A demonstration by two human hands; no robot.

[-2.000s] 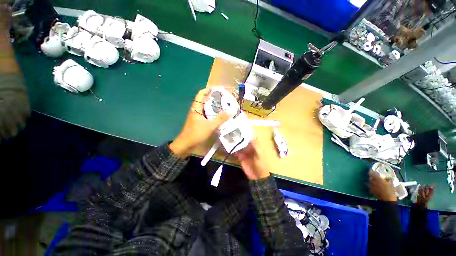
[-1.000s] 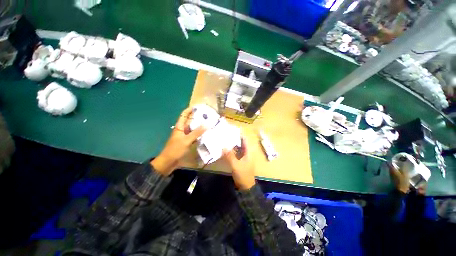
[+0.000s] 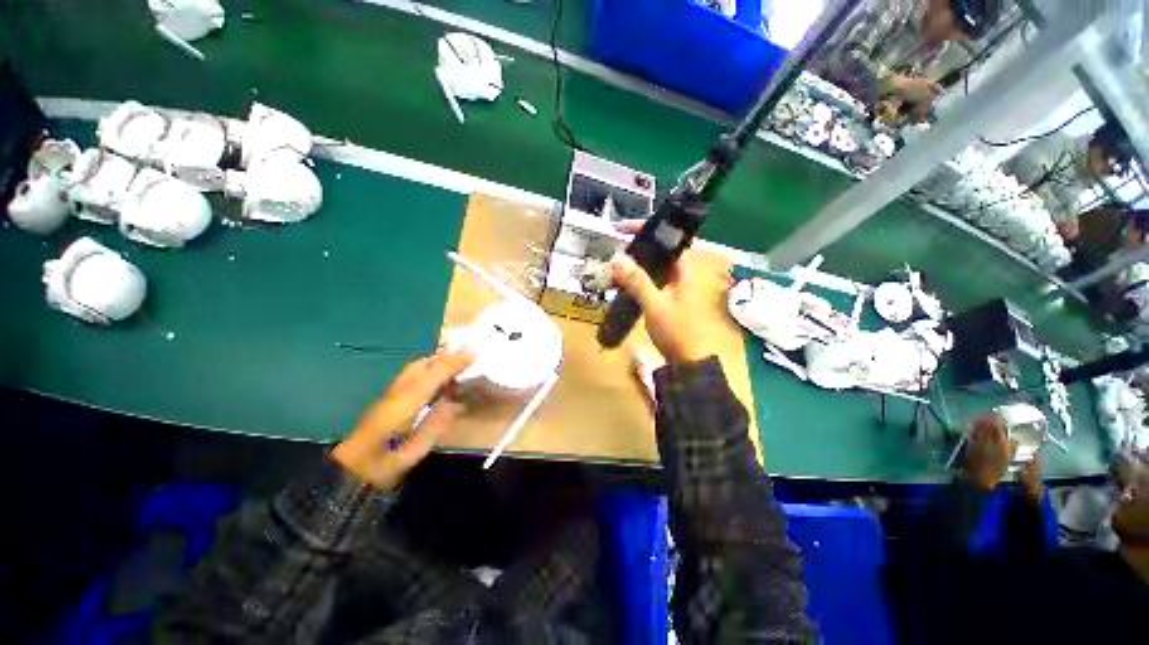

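A white unit [image 3: 514,345] with two thin white sticks stands on the tan mat [image 3: 592,410], flat round side up. My left hand [image 3: 410,410] holds its left side, fingers on the shell. My right hand [image 3: 659,296] is closed around the black electric screwdriver [image 3: 646,267], which hangs over the mat. The driver's tip is right of the unit and apart from it. The grey-white screw feeder [image 3: 582,252] with a yellow lower edge stands behind, partly hidden by the driver and hand. A small white item [image 3: 649,374] lies partly hidden by my right forearm.
Waiting white housings [image 3: 164,205] are grouped on the left bench, one apart in front. Joined units [image 3: 844,340] are piled at right. Another person's hands [image 3: 989,451] hold a white part at far right. A blue bin [image 3: 838,567] is below the bench. White parts lie on the green strip behind.
The unit has gone from both hands to the mat, with its flat side up. My right hand has let go of it and taken hold of the screwdriver. The view has shifted right.
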